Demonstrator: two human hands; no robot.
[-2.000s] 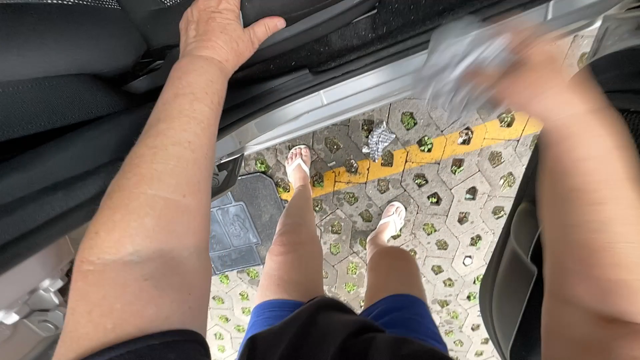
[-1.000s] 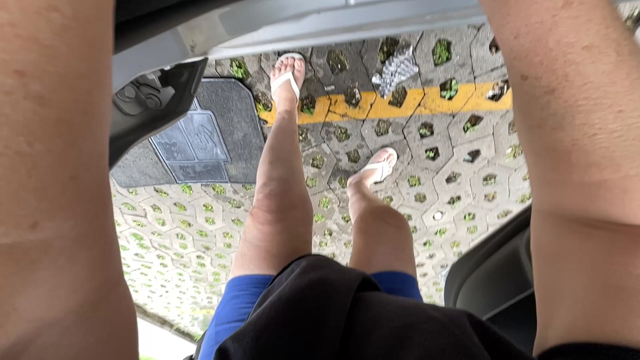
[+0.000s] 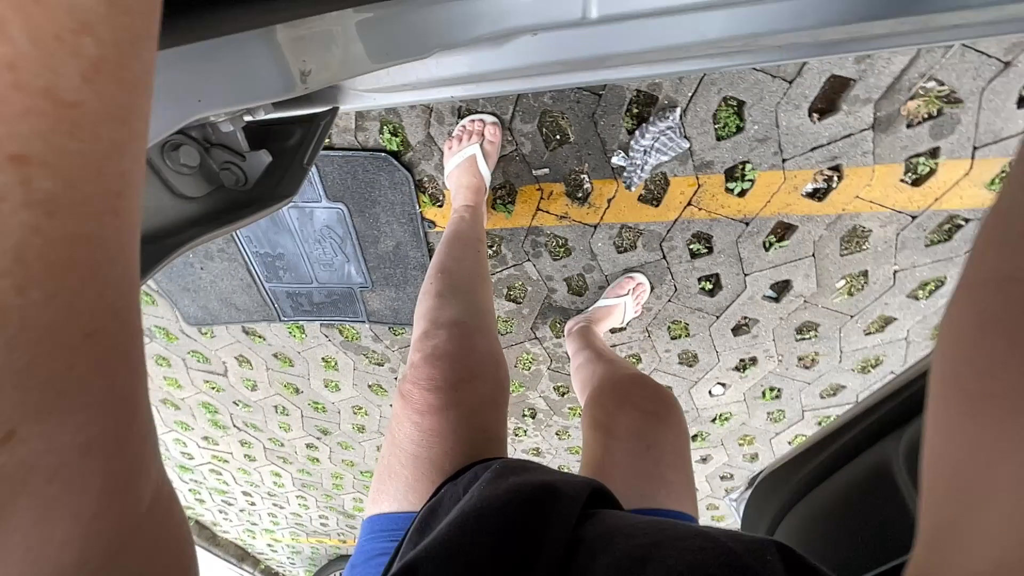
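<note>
Both of my hands are out of the frame; only my forearms show, one along the left edge and one along the right. Between them runs the silver door sill of a car (image 3: 512, 48) across the top. Below the sill a checked cloth (image 3: 656, 147) lies crumpled on the paving, partly over a yellow painted line (image 3: 728, 194). A dark car floor mat (image 3: 320, 240) rests on the ground left of my feet. What my hands hold or touch is hidden.
My feet in white flip-flops (image 3: 472, 160) stand on grass-block paving (image 3: 824, 264). A door hinge (image 3: 212, 160) and dark panel jut in at left. A black door trim panel (image 3: 848, 472) is at lower right.
Both hands, in view two seconds ago, have left the frame; the right one was moving with a greyish cloth. The view has shifted, and the sill now lies higher in it.
</note>
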